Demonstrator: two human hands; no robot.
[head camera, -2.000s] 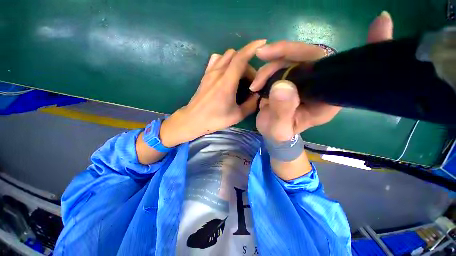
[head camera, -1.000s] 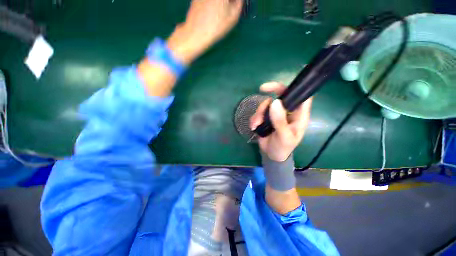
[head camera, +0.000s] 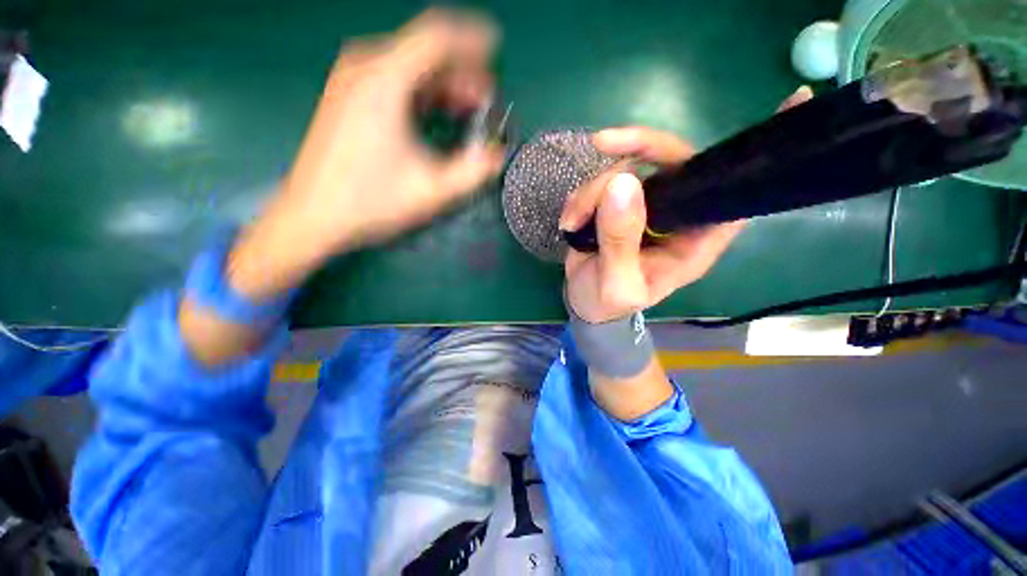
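My right hand (head camera: 636, 231) holds the black electric screwdriver (head camera: 788, 158), its nose pointing left and its rear end up to the right. The thumb and fingers cover most of the nose; a yellowish ring shows beside the thumb. The round grey dotted screw tray (head camera: 546, 186) lies on the green surface just left of the nose, partly behind my right fingers. My left hand (head camera: 389, 141) is blurred, left of the tray, with fingers curled round a small dark electronic unit (head camera: 487, 122) with a thin shiny edge. Its shape is mostly hidden and unclear.
A pale green fan (head camera: 862, 39) stands at the far right behind the screwdriver's rear. A black cable (head camera: 833, 297) and a power strip (head camera: 912, 325) run along the near right edge of the green bench (head camera: 169, 270). A white paper tag (head camera: 23, 101) is at far left.
My left hand has come back from the far side towards the tray, after leaving the screwdriver's nose earlier. The screwdriver has swung to a flatter angle, and its rear looks nearer the camera.
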